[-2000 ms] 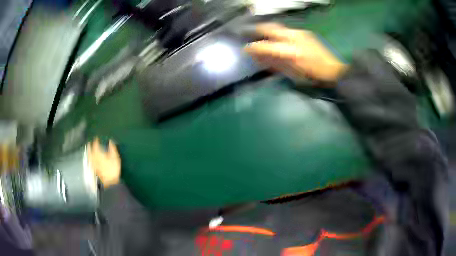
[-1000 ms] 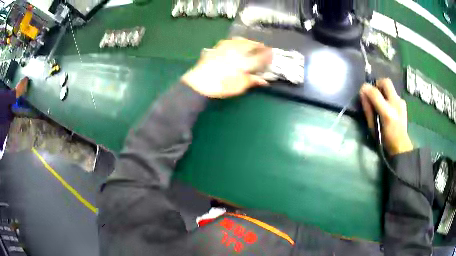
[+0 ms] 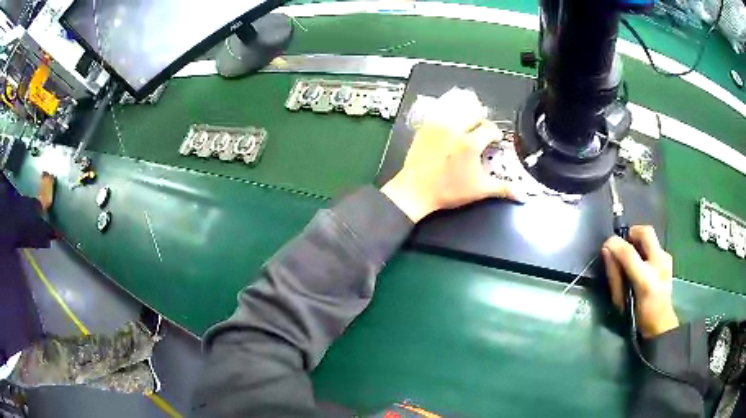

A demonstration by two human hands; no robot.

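Observation:
My left hand (image 3: 450, 167) grips the left end of a silver cast part (image 3: 504, 163) on the black work plate (image 3: 466, 237). The part's right side runs under the ring of the black microscope head (image 3: 570, 143). My right hand (image 3: 642, 277) holds a slim dark corded tool (image 3: 619, 222) with a pale tip, pointing away from me, at the plate's right side. Its black cable runs back past my right wrist. A crinkled pale pile (image 3: 448, 108) lies on the plate behind my left hand. A bright glow lies on the plate in front of the microscope.
More cast parts lie on the green mat, at left (image 3: 222, 144), upper left (image 3: 345, 98) and far right (image 3: 723, 226). A monitor (image 3: 172, 33) stands upper left. Two round pieces (image 3: 103, 220) lie at left. Another person's hand (image 3: 47, 192) is at the left edge.
The view has shifted and steadied, showing more of the monitor and microscope. My left hand, with the part, is now beside the microscope ring. My right hand still holds the tool.

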